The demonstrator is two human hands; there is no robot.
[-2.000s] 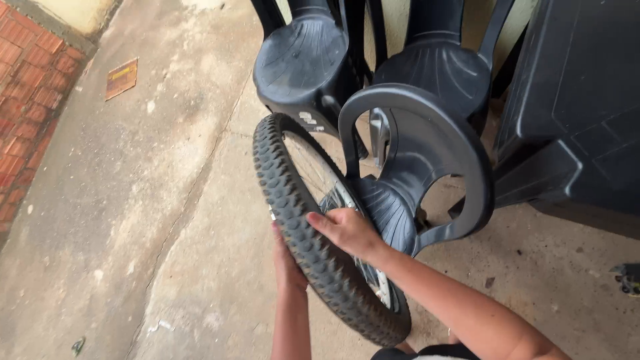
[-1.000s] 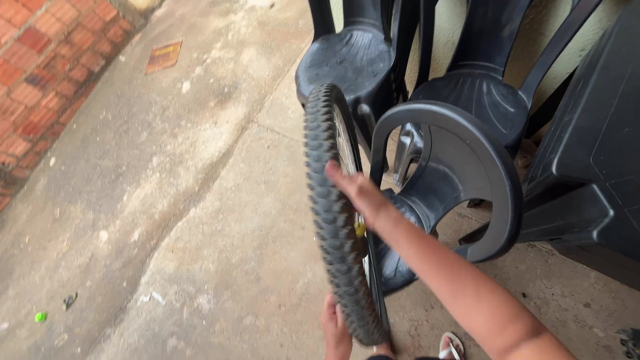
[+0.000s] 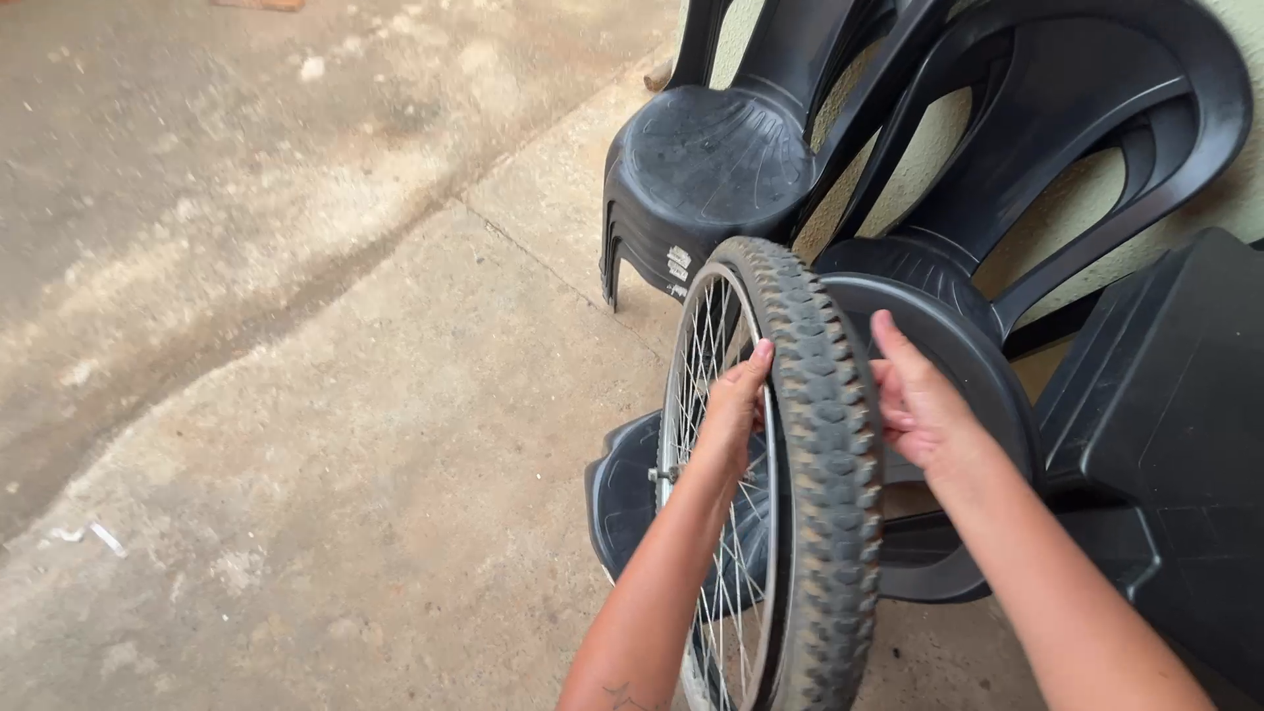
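A bicycle wheel with a knobby black tyre (image 3: 825, 454) stands upright at a slight tilt, its tread facing me and its spokes and silver rim (image 3: 681, 395) showing on the left. My left hand (image 3: 736, 405) grips the rim and tyre edge from the left, thumb up along the rim. At the tyre's right side is my right hand (image 3: 913, 400), thumb raised and fingers curled toward the tread; whether the fingertips touch the far side is hidden. The wheel stands in front of a black plastic chair (image 3: 622, 494), whose seat shows behind the spokes.
Stacked black plastic chairs (image 3: 716, 158) stand at the top by a pale wall. Another black armchair (image 3: 1076, 79) is at the upper right. A large black plastic object (image 3: 1175, 425) fills the right edge. Cracked concrete floor (image 3: 346, 444) stretches across the left.
The wheel has turned, so its spoked side now faces left. My left hand has moved up from low on the tyre to the rim; my right hand has shifted to the tyre's right side.
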